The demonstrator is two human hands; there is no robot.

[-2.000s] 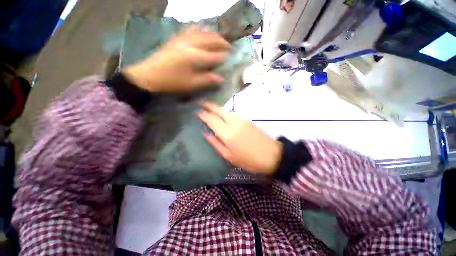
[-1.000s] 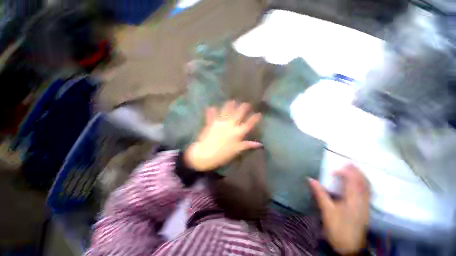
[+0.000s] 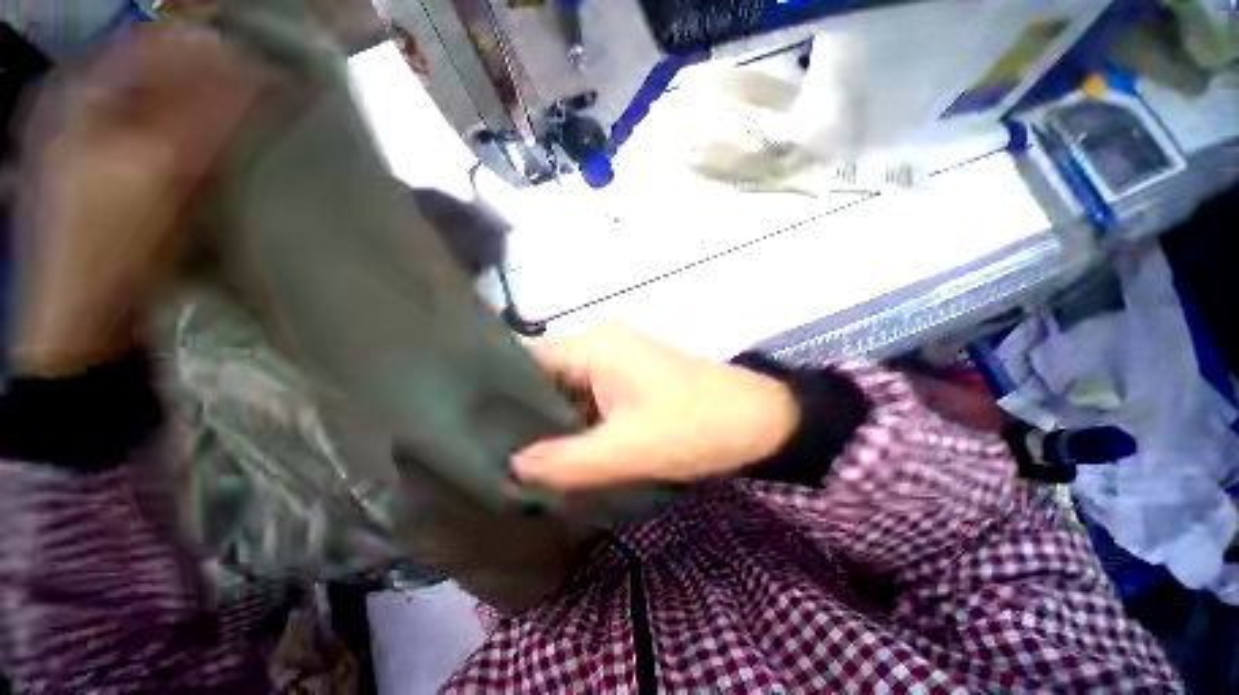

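Note:
A folded grey-green and brown-olive cloth piece [image 3: 367, 285] is held up in front of me, left of the machine's needle area [image 3: 550, 143]. My right hand [image 3: 659, 414] grips its lower right edge between thumb and fingers. My left hand [image 3: 116, 204] is blurred at the upper left, at the cloth's upper end; its fingers are too blurred to tell its grip. More crumpled grey-green cloth [image 3: 265, 448] hangs below, between my sleeves.
The white machine table [image 3: 815, 265] has a ruler tape [image 3: 924, 315] along its front edge. Beige scraps [image 3: 761, 129] lie under the machine arm. A small clear tray [image 3: 1114, 143] sits at the right end. White cloth [image 3: 1155, 407] lies low at the right.
The cloth that lay spread across the table's left part and lap is now lifted and folded. My right hand has closed on it; my left hand has moved up and left. The view has turned right.

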